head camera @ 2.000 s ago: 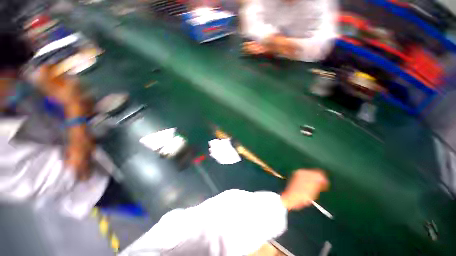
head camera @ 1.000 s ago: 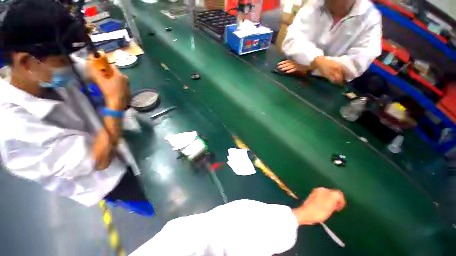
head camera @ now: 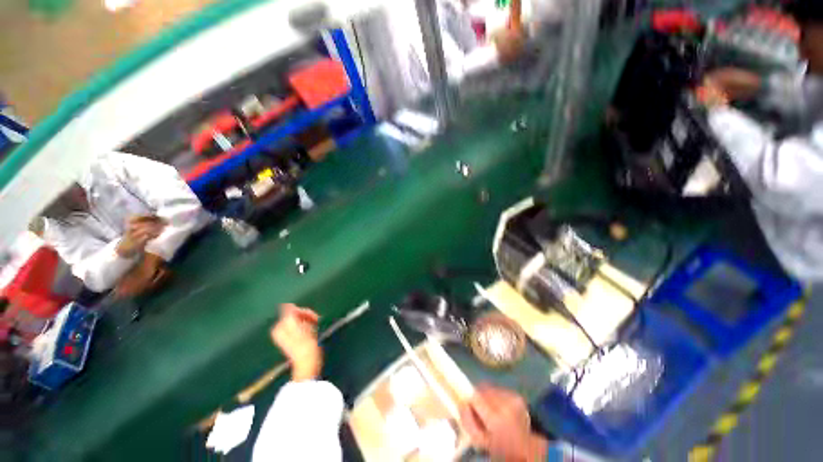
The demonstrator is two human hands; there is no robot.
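Note:
My left hand [head camera: 296, 338] is raised over the green bench, blurred, with its fingers curled. Whether it holds something small is unclear. A pale strip on the bench lines up on both sides of it. My right hand [head camera: 499, 422] is at the bottom centre, closed on a long thin pale shaft that looks like the soldering iron [head camera: 420, 361]. The shaft slants up and left over the cream and brown work board [head camera: 368, 422]. White pads [head camera: 438, 439] lie on the board. The round tip cleaner tin [head camera: 496, 340] sits just beyond it.
A black fan-like frame [head camera: 523, 242] stands behind cream taped equipment. A blue tray [head camera: 693, 347] with crumpled silvery material is right. White paper [head camera: 231, 429] lies lower left. Small dark parts [head camera: 301, 265] are scattered along the bench. People in white sit at far left and right.
The view has swung right, bringing the work board, tin, fan and blue tray into sight. The near person on the left has left the view. My right hand now shows.

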